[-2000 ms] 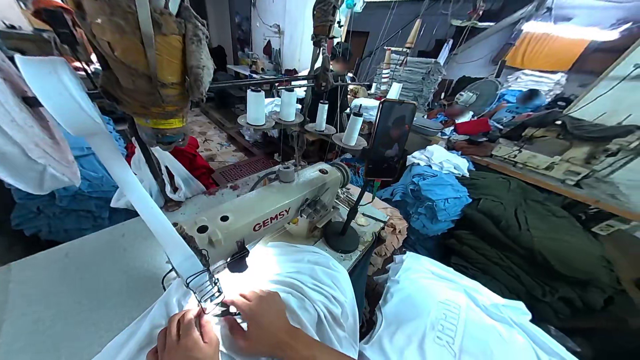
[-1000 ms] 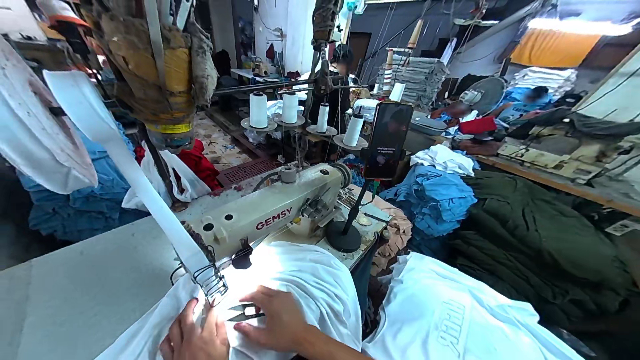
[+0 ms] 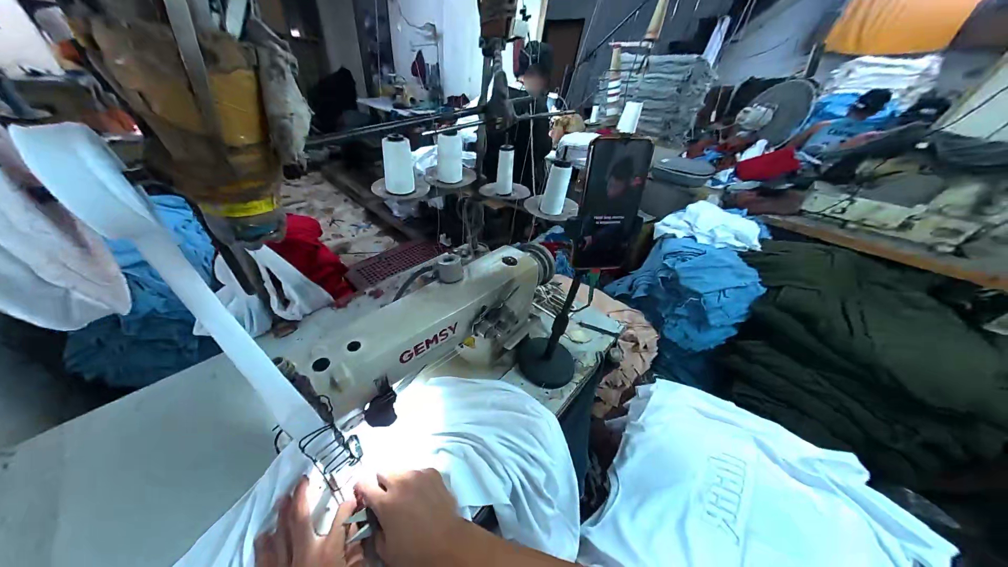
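A Gemsy sewing machine (image 3: 429, 331) stands on the table, its lamp lighting the needle area. White tape (image 3: 197, 291) runs down from the upper left into a wire guide (image 3: 327, 453) at the machine's front. My left hand (image 3: 311, 528) presses on white fabric (image 3: 488, 441) just below the guide. In my right hand (image 3: 409, 512), close beside the left, are small thread snips (image 3: 359, 526), their blades pointing left near my left fingertips. The fabric spreads right of the needle area. The hands partly cover the snips and the work.
A phone on a stand (image 3: 610, 205) rises behind the machine, near several white thread cones (image 3: 399, 165). A white printed shirt (image 3: 724, 480) lies at right. Blue cloth (image 3: 685, 276) and dark green cloth (image 3: 858, 362) are heaped beyond. A person (image 3: 854, 126) is at the back right.
My right hand has moved left, bringing the snips against my left fingers. One second ago the snips lay more in view, to the right of the left hand.
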